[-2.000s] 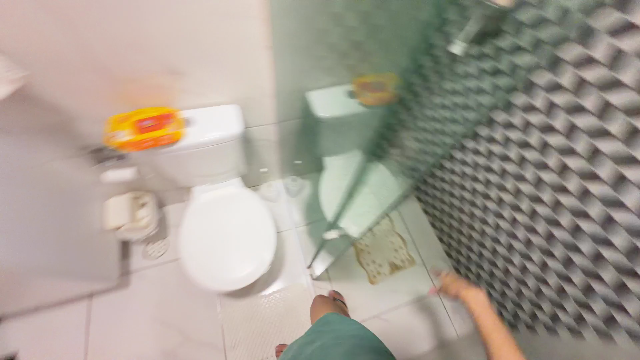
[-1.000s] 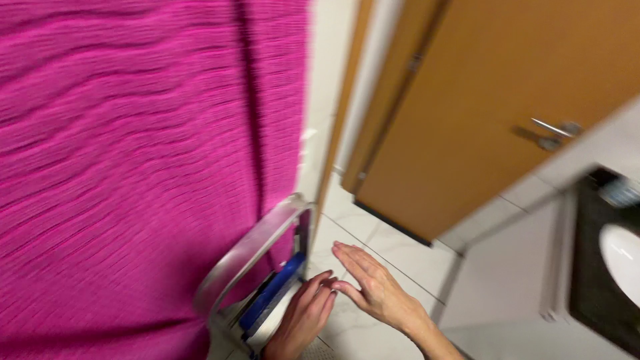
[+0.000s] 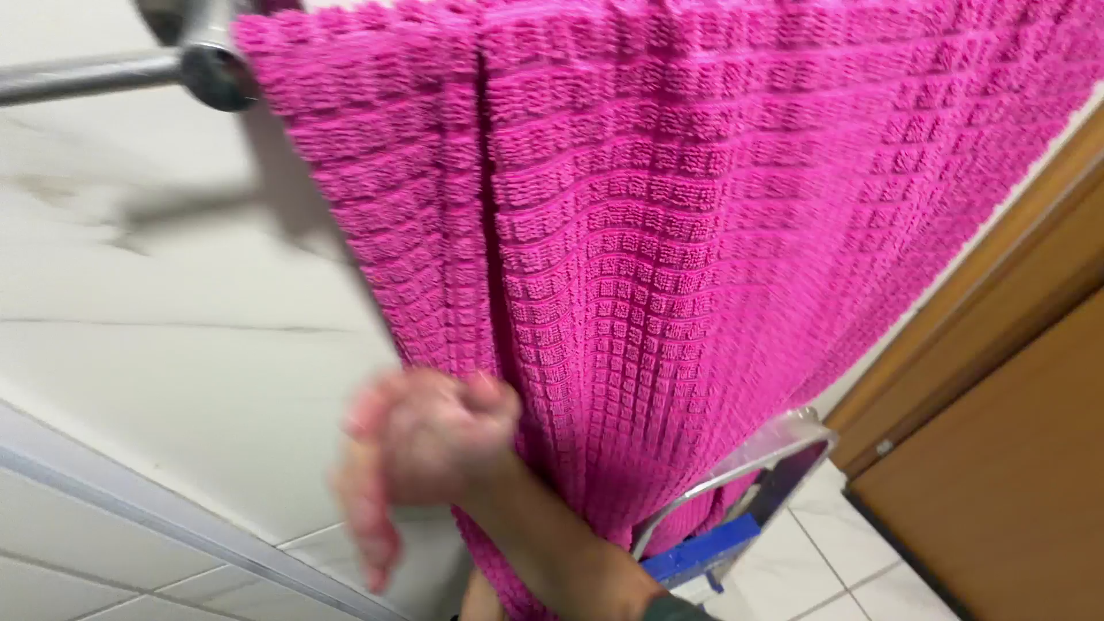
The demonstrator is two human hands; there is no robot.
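Note:
A pink textured towel [image 3: 621, 259] hangs in folds from a metal towel bar and fills the middle and upper right. At its lower left edge is my right hand [image 3: 427, 444], blurred by motion, fingers spread and bent downward, with nothing seen in it. Its forearm crosses in front of the towel, and whether the hand touches the cloth is unclear. A small strip of skin shows at the bottom edge beside the towel; which body part it is cannot be told. My left hand is not seen.
The bare end of the metal bar [image 3: 86, 78] juts out at upper left, over a marbled white wall [image 3: 172, 276]. A folding stepladder with a metal frame and a blue part [image 3: 703, 548] stands behind the towel's lower right. A wooden door [image 3: 992, 483] is at far right.
The view has swung from the toilet and shower to the towel. One second ago both hands were close together by the stepladder; now only my right hand shows clearly, at the towel's left edge.

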